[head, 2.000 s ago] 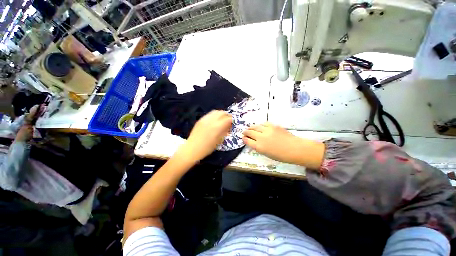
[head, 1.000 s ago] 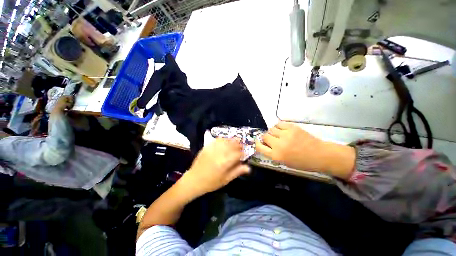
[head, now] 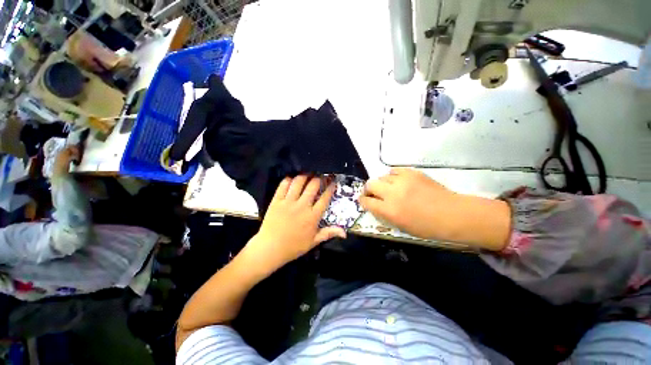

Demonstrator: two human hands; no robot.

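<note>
A black garment piece point(head: 285, 146) lies on the white table near its front edge, its left end reaching over the blue basket. A white patterned panel point(head: 342, 202) lies at the garment's lower right, between my hands. My left hand point(head: 294, 210) lies on the black cloth and the panel's left side, fingers apart, palm down. My right hand point(head: 403, 203) has its fingers bent together at the panel's right edge, pinching it. Its fingertips are partly hidden.
The sewing machine head point(head: 464, 43) stands at upper right, its needle plate point(head: 439, 108) below. Black shears point(head: 569, 135) lie right of it, near a thin metal tool point(head: 596, 75). The blue basket point(head: 143, 135) is at the table's left end. Another person's arm point(head: 70, 189) shows far left.
The panel, folded narrow a second ago, now lies flatter and shows more of its face. My left hand has opened from a curled grip and spread over the cloth. The view has shifted.
</note>
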